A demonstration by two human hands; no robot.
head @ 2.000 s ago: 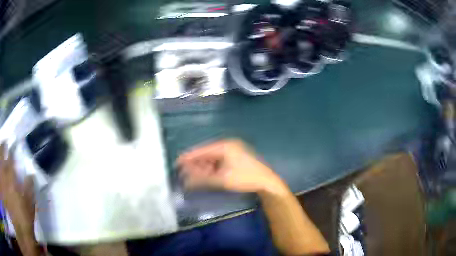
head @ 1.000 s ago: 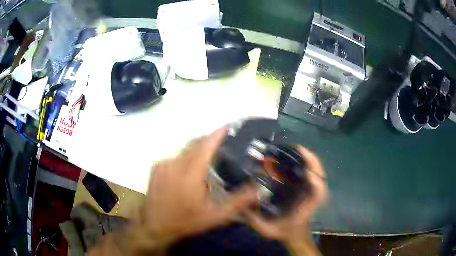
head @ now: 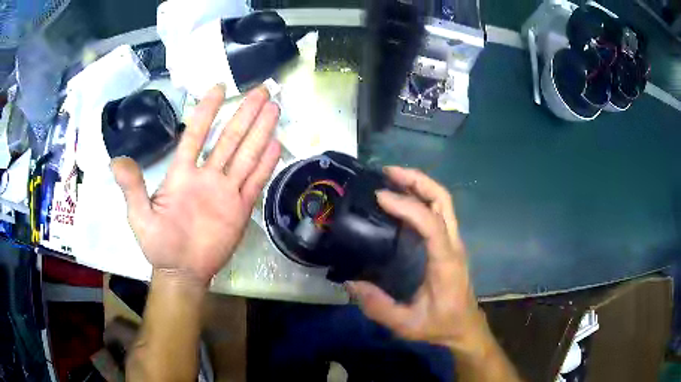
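My right hand [head: 425, 261] grips a glossy black ball cover [head: 373, 231], swung open to the right of a round housing [head: 287, 201] on the mat's right part. Inside the housing, red, orange and yellow wires [head: 321, 205] show. My left hand [head: 198, 194] is empty, palm up with fingers spread, left of the housing. Part of the housing's outside is hidden by the cover.
Two black-balled cameras [head: 142, 127] [head: 257, 48] lie at the back left of the pale mat [head: 328, 97]. A silver screw feeder [head: 433, 82] stands behind, a dark blurred driver [head: 392, 63] beside it. Open units [head: 590, 67] stand at back right. A carton [head: 627, 336] is at lower right.
Both hands were around the unit. My left hand has let go and opened to the left. The cover now stands open with the wires visible. The view has shifted, so the bench items appear further left.
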